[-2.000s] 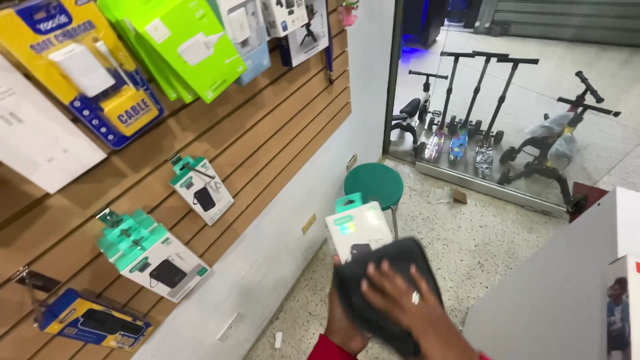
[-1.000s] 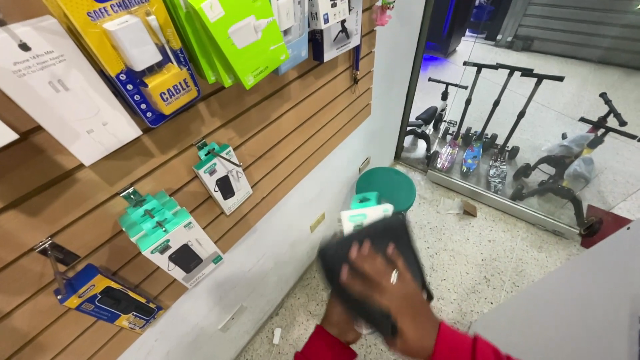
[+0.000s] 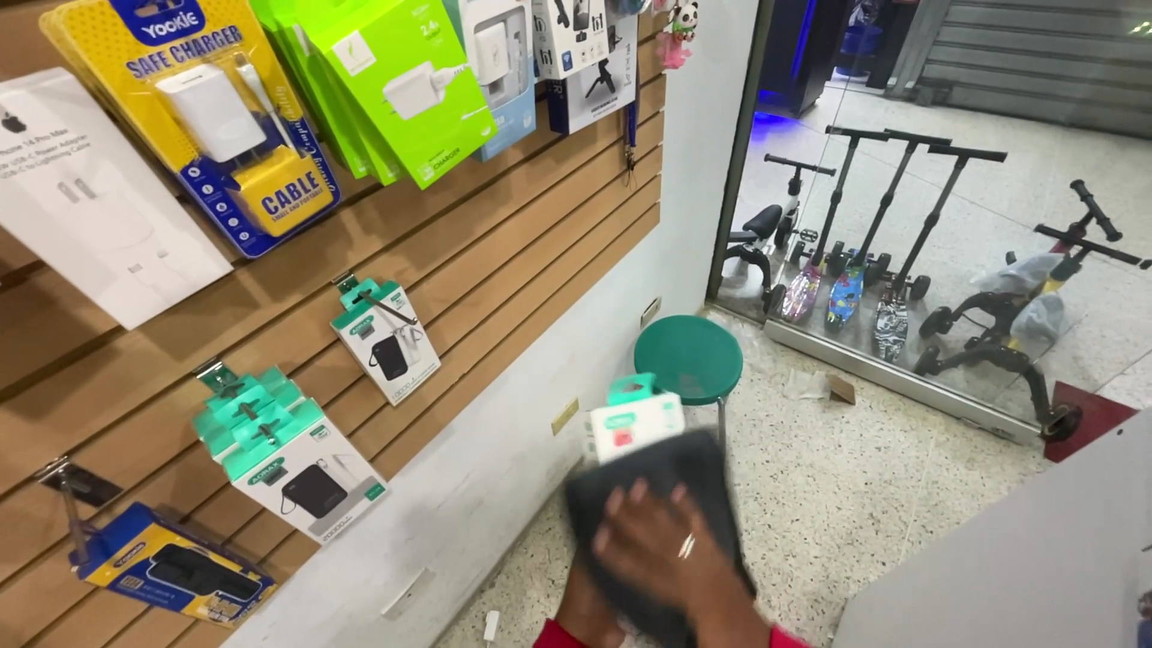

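Note:
A dark, flat cloth-like thing (image 3: 720, 504), blurred, lies over a white and teal retail box (image 3: 637, 425) at the lower centre. My right hand (image 3: 661, 549) is spread flat on top of the dark thing, a ring on one finger. My left hand (image 3: 585, 598) is under it, its fingers mostly hidden; it appears to support the dark thing and the box from below. To the left, similar power bank boxes (image 3: 310, 481) hang on a hook, and one more power bank box (image 3: 389, 346) hangs above them.
A slatted wall panel (image 3: 504, 270) carries chargers, including a yellow-blue charger pack (image 3: 211, 112). A blue-yellow box (image 3: 171, 571) hangs low left. Beyond my hands stands a green stool (image 3: 688, 357). Kick scooters (image 3: 909, 234) stand behind glass; a grey surface (image 3: 1017, 540) is at right.
My right hand has shifted over the dark thing, which stays between my hands. More of the box's printed front shows than one second ago.

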